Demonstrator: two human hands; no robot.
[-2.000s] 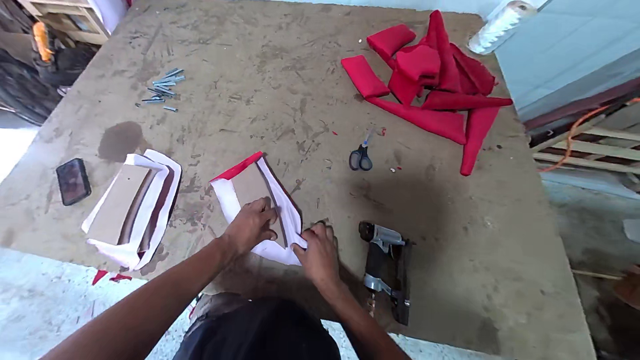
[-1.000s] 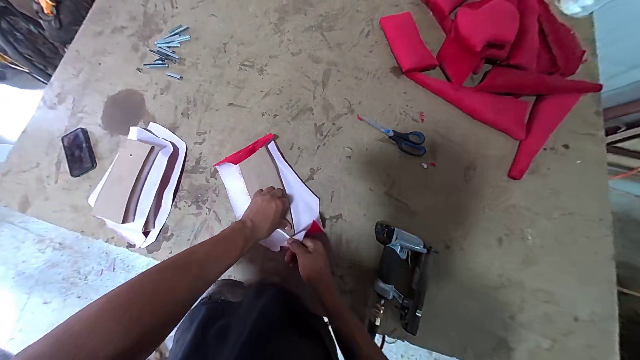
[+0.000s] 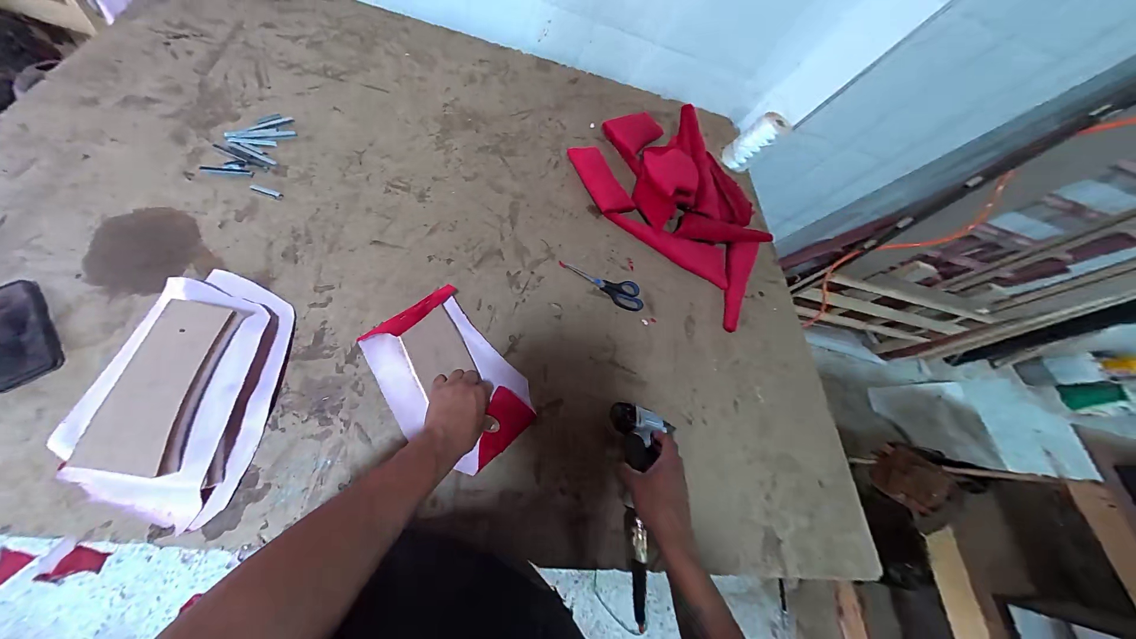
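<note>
My left hand (image 3: 457, 410) presses on a small board (image 3: 435, 342) that lies on white-backed red fabric (image 3: 399, 382), near a folded red corner. The fabric's far edge is folded over the board, red side up. To the right, my right hand (image 3: 655, 479) is closed round the handle of a pneumatic stapler (image 3: 641, 426), whose air hose fitting points toward me. Scissors (image 3: 612, 288) with dark and blue handles lie beyond. At the left are stacked boards (image 3: 151, 390) on white-backed fabric.
Staple strips (image 3: 253, 142) lie at the back left, and a dark phone (image 3: 27, 335) at the left edge. Several red padded pieces (image 3: 674, 200) are heaped near a thread cone (image 3: 754, 142) at the back right. The worktable's right edge (image 3: 830, 426) drops to floor clutter and wooden slats (image 3: 905, 306).
My right hand has left the fabric and moved right onto the stapler, which it now holds. The fabric's near right corner is now folded over, red side up. My left hand stays on the board.
</note>
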